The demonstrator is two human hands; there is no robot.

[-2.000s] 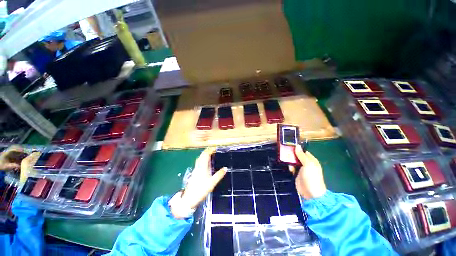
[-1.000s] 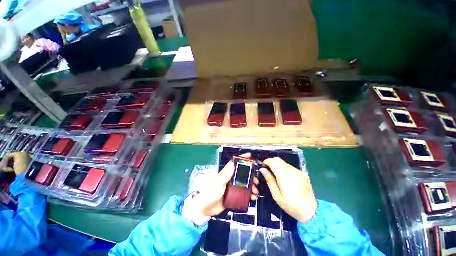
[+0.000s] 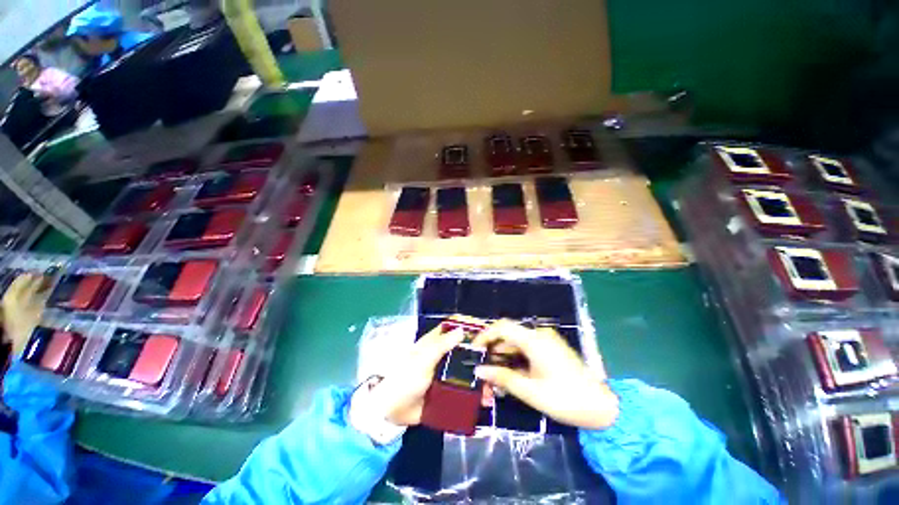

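Observation:
My left hand (image 3: 402, 380) holds a red device body (image 3: 453, 408) tilted above the panel tray (image 3: 527, 296). The device's pale frame around a dark window partly shows at its upper end. My right hand (image 3: 547, 375) is at the device's upper right, its thumb and fingertips at the display area. Whether a thin piece is between these fingertips is too blurred to tell. The tray holds black rectangular panels, and my hands hide its middle. Crinkled clear film (image 3: 513, 462) lies over its near part.
Behind, a tan board (image 3: 340, 237) bears a clear tray of red devices before a cardboard backboard (image 3: 473, 64). Stacked device trays stand left (image 3: 222, 340) and right (image 3: 754, 325). Another person's hand (image 3: 25, 306) is at the left stack. More people sit at the far left.
The device passed from my right hand to my left and came down over the panel tray. Since a second ago, my right hand has moved in over its display end.

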